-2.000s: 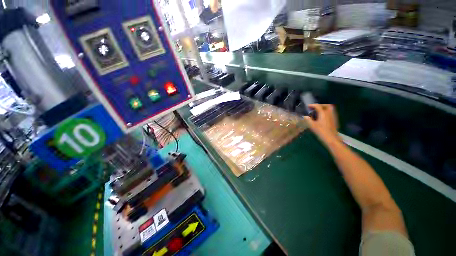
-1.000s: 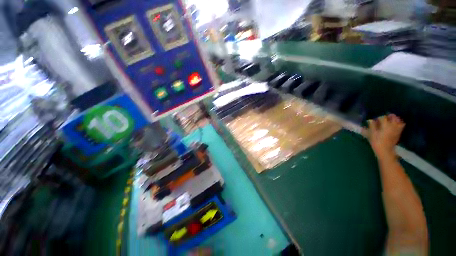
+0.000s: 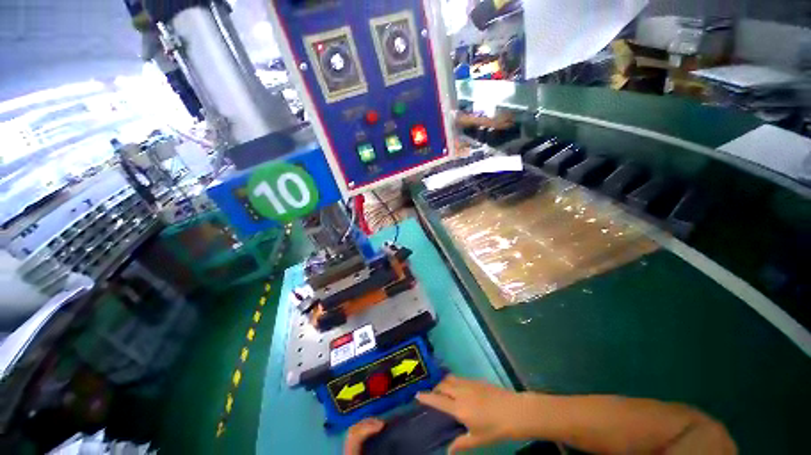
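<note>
My right hand point(image 3: 476, 411) reaches in from the right at the bottom, its fingers on the edge of a dark flat housing point(image 3: 415, 434). My left hand point(image 3: 360, 435) shows only as fingertips at the housing's left side, cut off by the bottom edge. The housing is just in front of the blue button panel point(image 3: 378, 382) with two yellow arrows and a red centre. Behind the panel stands the grey press fixture point(image 3: 360, 311) with an orange-brown strip.
Control box point(image 3: 378, 98) and number 10 sign point(image 3: 283, 191) hang above the fixture, by the grey cylinder point(image 3: 233, 84). At right, the green conveyor point(image 3: 596, 355) bears plastic film over cardboard point(image 3: 547, 244) and a row of dark parts point(image 3: 614, 173). Another person's hand point(image 3: 485, 121) shows farther back.
My right hand has moved from over the conveyor down to the housing before the button panel. My left fingertips and the housing now show there. The view has shifted left.
</note>
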